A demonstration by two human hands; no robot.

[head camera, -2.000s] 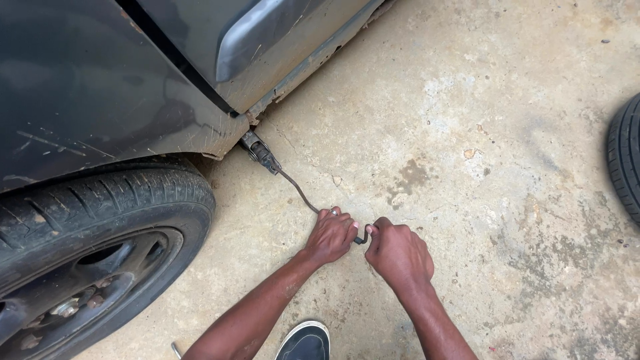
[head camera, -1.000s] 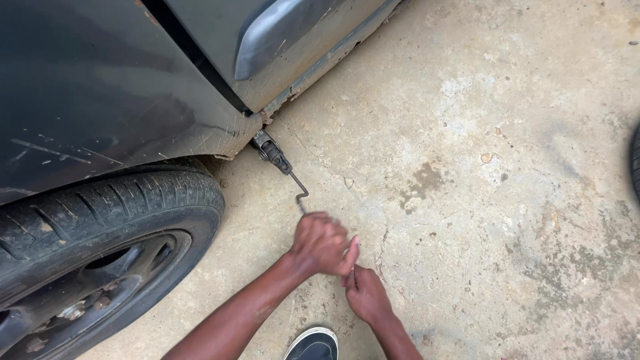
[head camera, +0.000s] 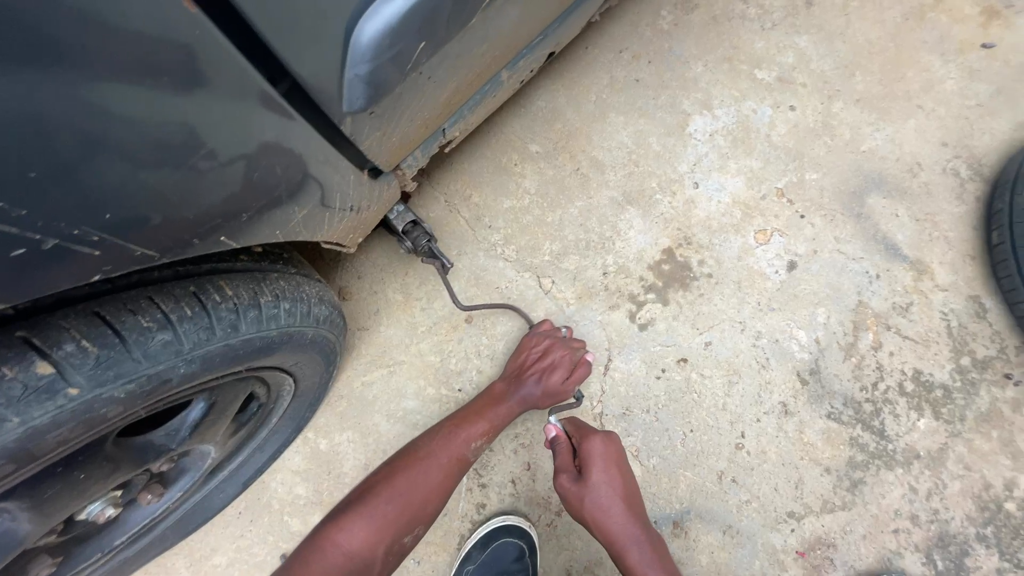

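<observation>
A bent metal crank rod (head camera: pixel 480 306) runs from the end of a car jack (head camera: pixel 414 232), which shows at the rusty lower edge of the car body (head camera: pixel 376 144). My left hand (head camera: pixel 548 364) is closed around the rod's middle, a ring on one finger. Just below and to the right, my right hand (head camera: pixel 596 468) grips the cranked end, its thumb along the bright metal tip. Most of the jack is hidden beneath the car. A short bent piece of the rod shows between both hands.
At the left is the car's wheel, with its black tire (head camera: pixel 264 320) and exposed lug nuts. Another tire (head camera: pixel 1010 236) lies at the right edge. A dark shoe (head camera: pixel 500 548) stands on the stained concrete floor (head camera: pixel 760 360) below my hands.
Both hands have kept hold while the crank rod has turned; its bend near the jack now points another way. My hands have moved to the right since one second ago.
</observation>
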